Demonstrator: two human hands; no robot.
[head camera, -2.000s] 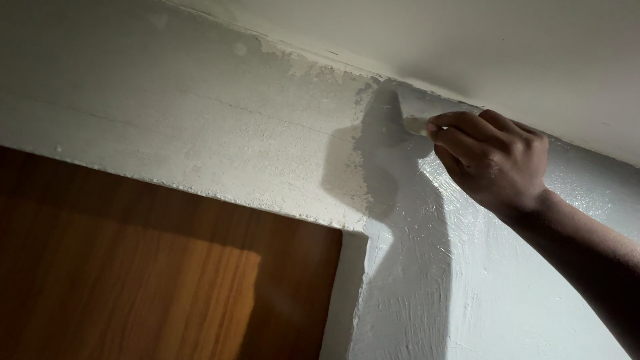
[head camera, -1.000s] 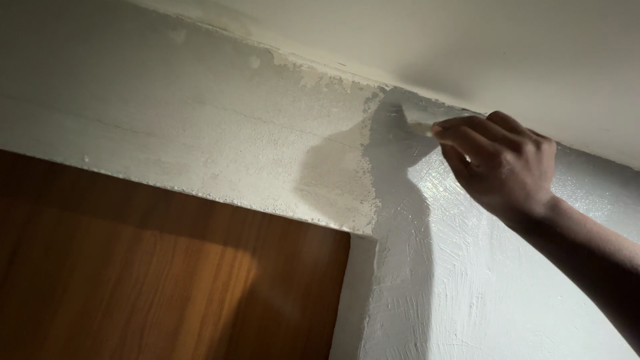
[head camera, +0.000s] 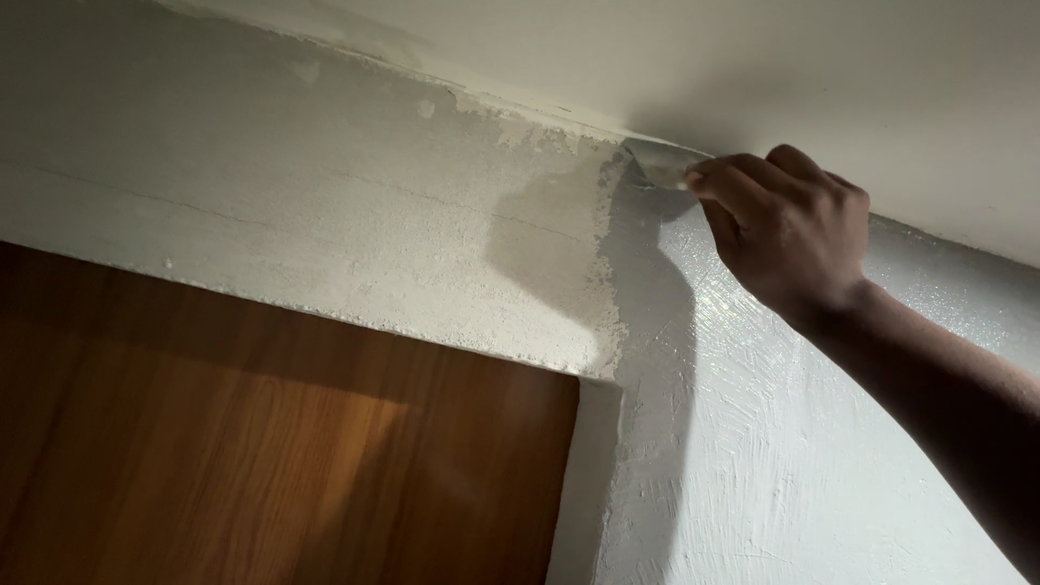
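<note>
My right hand (head camera: 784, 219) reaches in from the right, its fingers shut on a small flat tool (head camera: 662, 165), which looks like a brush or spreader; its exact kind cannot be told. The tool's front edge lies against the wall just under the ceiling, where the wet, glossy white coating (head camera: 780, 422) meets dull, uncoated wall (head camera: 390, 219). A ragged edge of the coating runs down from there to the corner of the wall opening. My left hand is out of view.
The pale ceiling (head camera: 812, 73) slopes across the top, close above my knuckles. At the lower left a brown wood-grain panel (head camera: 268, 422) sits recessed under the wall's rough lower edge. A fine crack crosses the bare wall, and shadows of my hand and arm fall on the surfaces.
The tool has tilted in my right hand and lies closer along the ceiling line than in the earlier frames. My hand stays near the same corner.
</note>
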